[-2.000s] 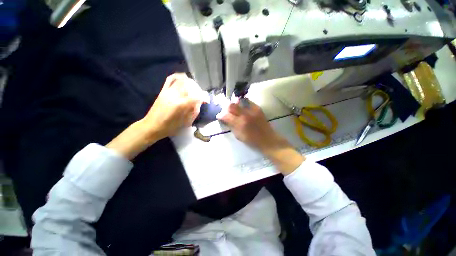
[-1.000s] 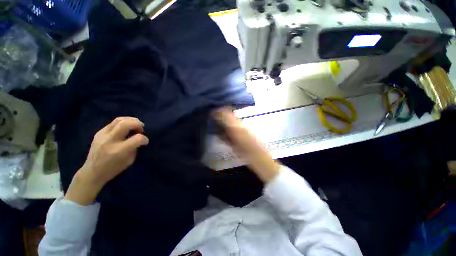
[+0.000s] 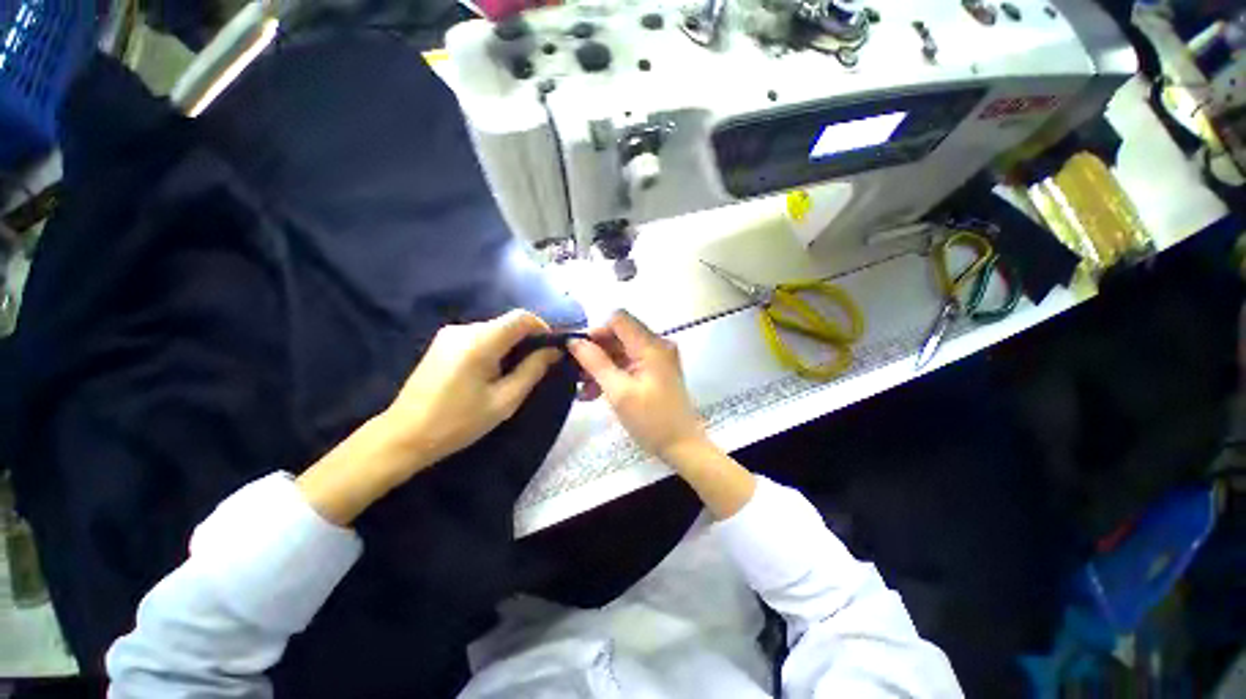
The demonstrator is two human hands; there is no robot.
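A large dark navy garment (image 3: pixel 314 205) lies heaped left of the needle and hangs over my lap. My left hand (image 3: pixel 472 376) pinches a narrow folded edge of the dark cloth. My right hand (image 3: pixel 640 382) pinches the same edge at its right end, the fingertips of both hands close together. The edge is just in front of the presser foot and needle area (image 3: pixel 560 251) of the white sewing machine (image 3: pixel 656 123). The cloth under my fingers is partly hidden.
Yellow-handled scissors (image 3: pixel 813 329) lie right of the needle on the white machine bed (image 3: pixel 738 389). A second pair with yellow and green handles (image 3: pixel 965 280) lies farther right. A shiny gold bundle (image 3: pixel 1093 208) and dark cloth pieces are at the right end. A lamp (image 3: pixel 226 55) is at upper left.
My hands have come together at the cloth edge; a second ago they were apart, the left over the garment. The cloth was at the needle in the earliest frame. The camera view has shifted.
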